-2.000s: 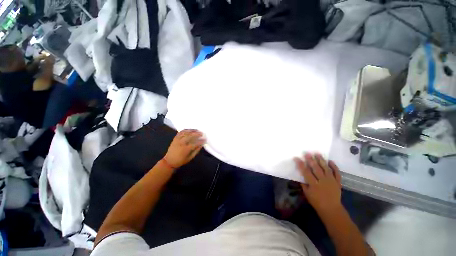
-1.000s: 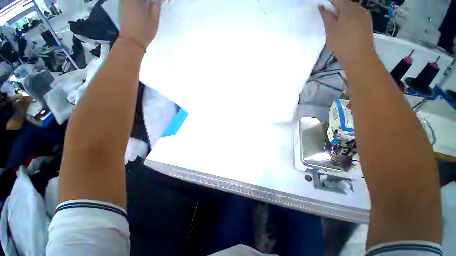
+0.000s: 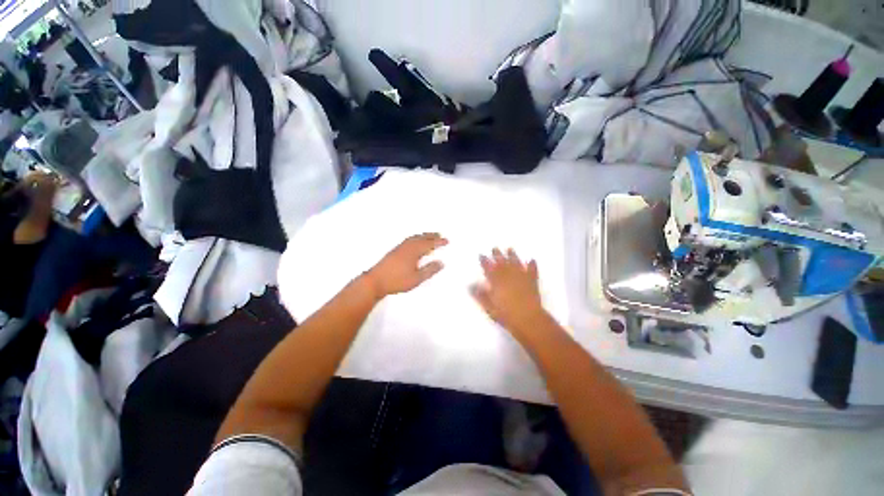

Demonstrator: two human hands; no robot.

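A white cut panel (image 3: 417, 339) lies spread on the white table, left of the overlock machine, very bright and overexposed. Its left side is rounded. My left hand (image 3: 407, 265) rests flat on the panel near its middle, fingers pointing right. My right hand (image 3: 509, 289) rests flat on it just to the right, fingers apart and pointing away from me. The hands are near each other but not touching. Neither hand grips anything. Whether the panel is one layer or several cannot be told.
The overlock machine (image 3: 775, 228) stands right, with a smartphone (image 3: 834, 361) near the table edge. Black garment pieces (image 3: 446, 131) lie behind the panel. Grey-white parts (image 3: 669, 111) are heaped behind. Black panels (image 3: 213, 387) lie at left. Thread cones (image 3: 819, 97) stand back right.
A second ago both hands held the white panel raised far forward. Now it lies flat on the table, and both hands have come back and rest open on it. The view has shifted.
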